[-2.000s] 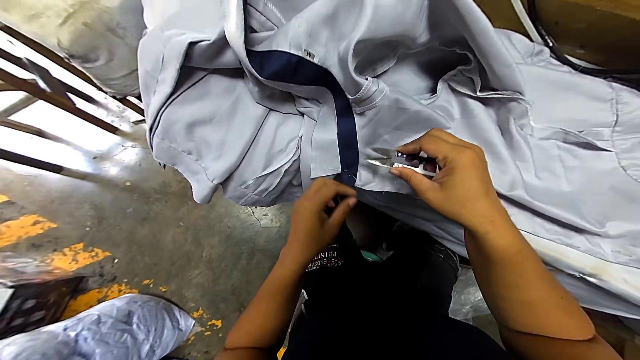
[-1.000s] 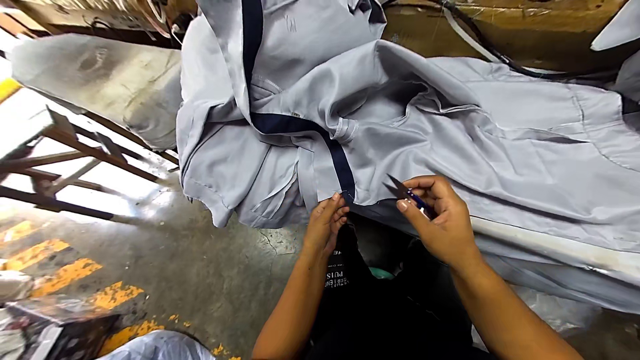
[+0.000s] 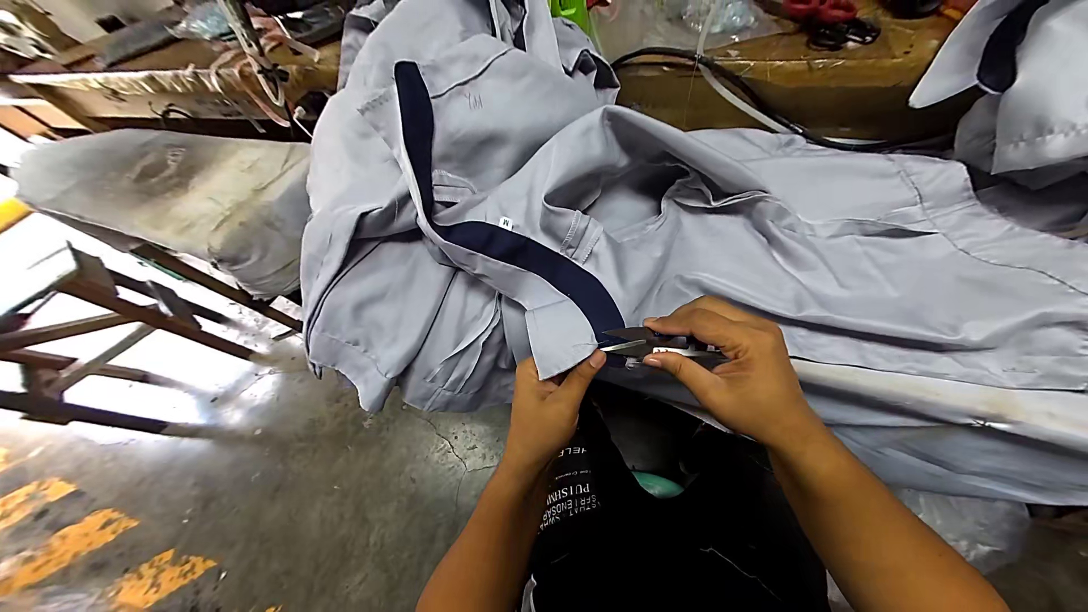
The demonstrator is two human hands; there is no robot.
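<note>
A light grey garment [image 3: 722, 272] lies spread over the work surface in front of me. Along one of its edges runs a dark navy fabric band [image 3: 527, 255], with a small white tag [image 3: 506, 223] beside it. My left hand [image 3: 548, 408] pinches the corner of a grey flap at the lower end of the band. In my right hand [image 3: 731, 365] is a pair of thread snips [image 3: 650, 342], blades pointing left and lying at the band's end, close to my left thumb. Whether the blades touch thread or cloth I cannot tell.
A padded board with a stained cloth cover [image 3: 170, 195] stands at the left, near a wooden frame [image 3: 110, 314]. Behind the garment, a black cable [image 3: 756, 102] runs along a wooden bench [image 3: 816, 72]. More grey and navy fabric [image 3: 1041, 102] lies at the upper right.
The snips have moved left to the end of the navy band, beside my left hand. The corner of the flap now stands up in my left fingers. The view has shifted to show more of the bench.
</note>
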